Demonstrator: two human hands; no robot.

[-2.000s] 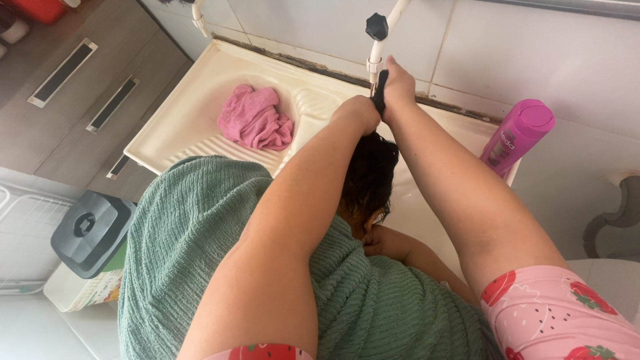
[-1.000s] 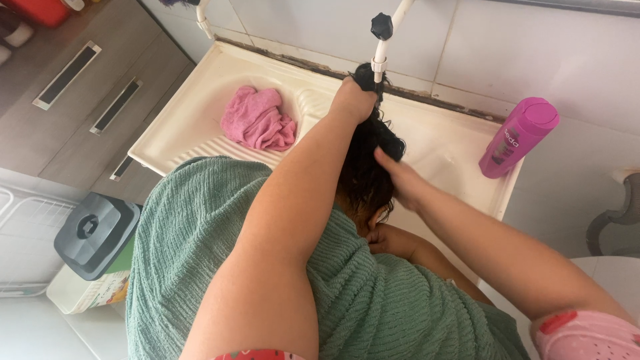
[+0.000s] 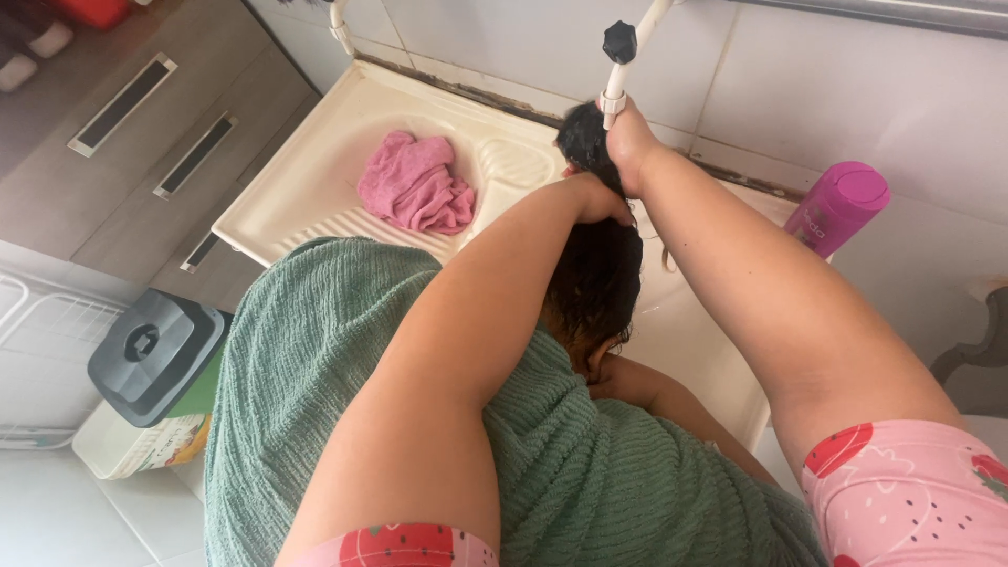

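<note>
A person with a green ribbed towel point(image 3: 331, 346) over the back bends over a cream laundry sink. Their dark wet hair point(image 3: 602, 268) hangs forward under a white tap point(image 3: 613, 102) with a black knob. My left hand point(image 3: 594, 197) is closed around the gathered hair near the head. My right hand point(image 3: 630, 146) is on the hair's far end, just below the tap spout; its fingers are partly hidden behind the spout and hair. A hand of the person rests near their own ear.
A crumpled pink cloth point(image 3: 416, 185) lies in the ribbed washboard basin point(image 3: 315, 185). A magenta bottle point(image 3: 843, 209) stands at the sink's right corner. Grey drawers point(image 3: 102, 173) are at the left, above a dark-lidded container point(image 3: 153, 354). The tiled wall point(image 3: 835, 94) runs behind the sink.
My right hand has moved from beside the head up to the hair under the tap. My left hand has shifted down along the hair, closer to the head.
</note>
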